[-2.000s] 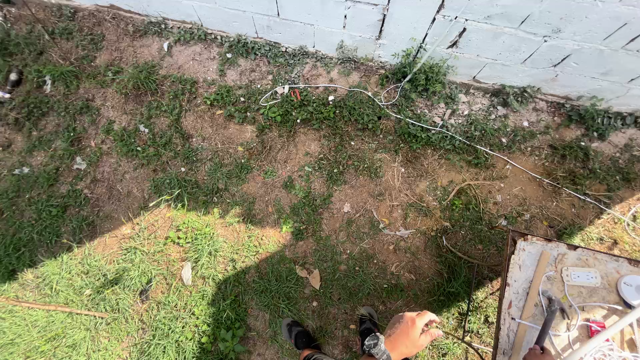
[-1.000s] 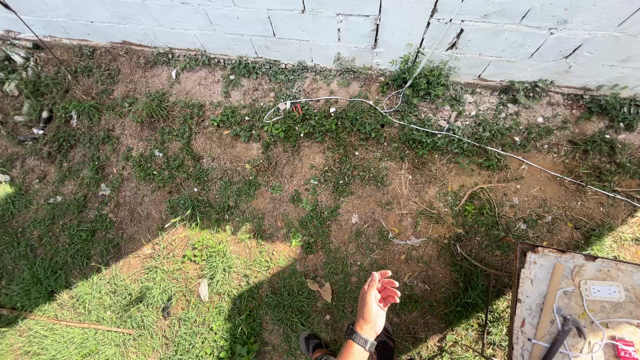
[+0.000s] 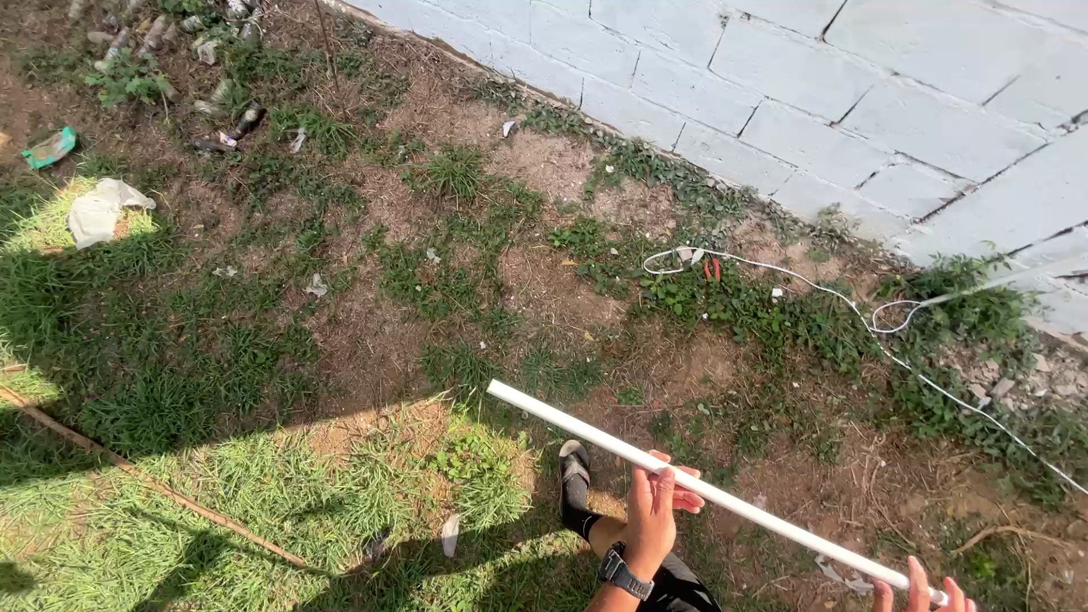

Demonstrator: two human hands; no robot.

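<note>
A straight white plastic pipe slants across the lower right of the head view. My left hand, with a watch on its wrist, touches the pipe left of its middle, thumb on the near side and fingers beyond it. At the pipe's lower right end is my right hand, partly cut off by the bottom edge, with its fingers spread around the end; its full hold is hidden. Farther off, a white cable lies looped on the weeds, and a red-handled tool is beside its loop.
A pale painted block wall runs along the upper right. A long wooden stick lies in the grass at left. Old bottles, a white plastic bag and a green wrapper litter the upper left. My shoe stands near the pipe.
The white pipe is now across my hands; one second ago my left hand was raised without it. The view has swung left, and the table with the outlet has gone out of sight.
</note>
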